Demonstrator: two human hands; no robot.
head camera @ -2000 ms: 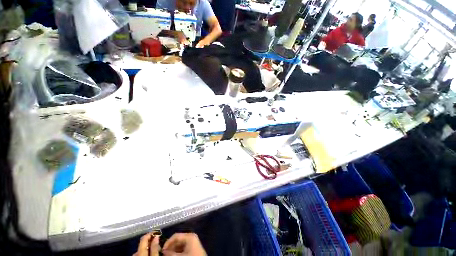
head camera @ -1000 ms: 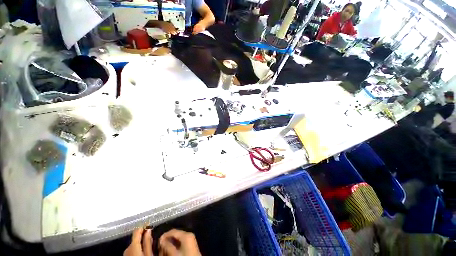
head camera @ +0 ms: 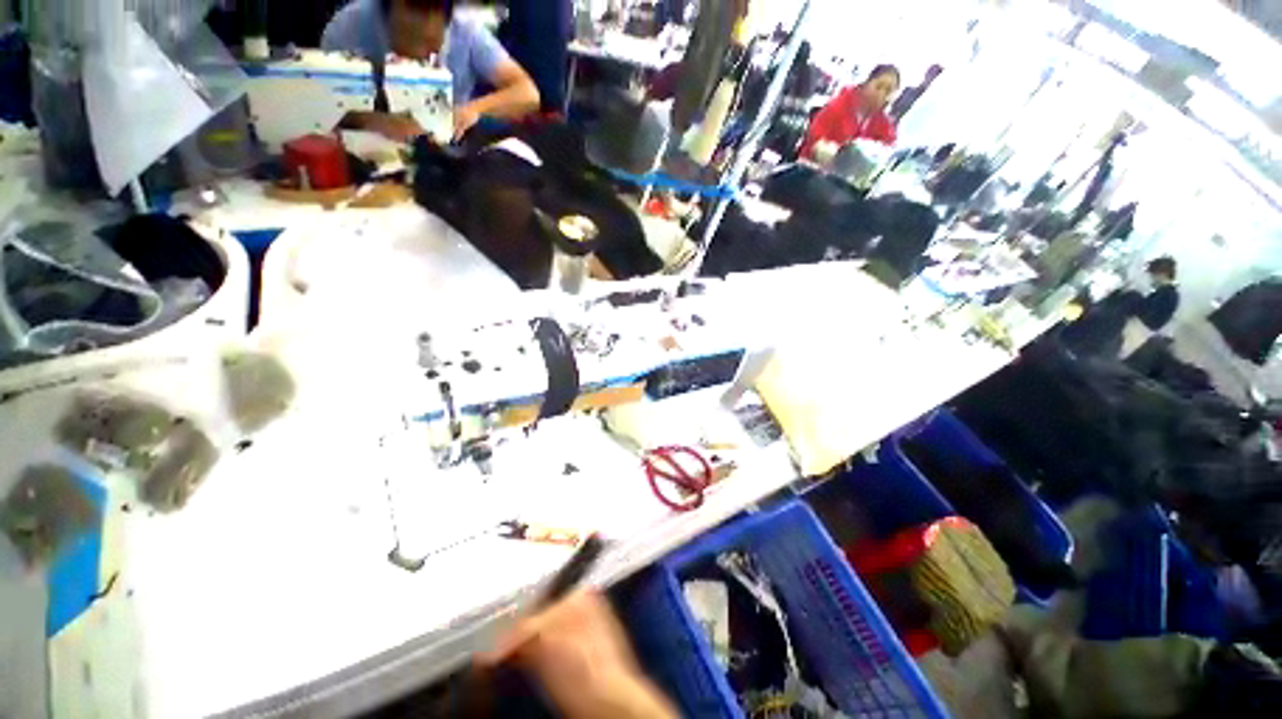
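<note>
My right hand [head camera: 579,657] is at the bottom centre, blurred, over the table's front edge. It is closed on a short length of black webbing strap [head camera: 574,565], which sticks up past the fingers. A dark, brownish blur left of it at the bottom edge may be part of my left hand, but I cannot make it out. No small metal piece can be seen at the fingers. The white sewing machine [head camera: 492,368] lies beyond, with a black band [head camera: 557,368] draped over it.
Red-handled scissors [head camera: 678,478] and small orange snips [head camera: 548,534] lie on the white table [head camera: 281,590]. Hardware bags [head camera: 179,464] and a blue card [head camera: 78,562] are at the left. A blue crate [head camera: 858,604] stands at the lower right. A person [head camera: 485,70] works across the table.
My right hand has moved right and turned, and a black strap end now shows above it. The fingers seen at its left are no longer distinct. The view has swung right.
</note>
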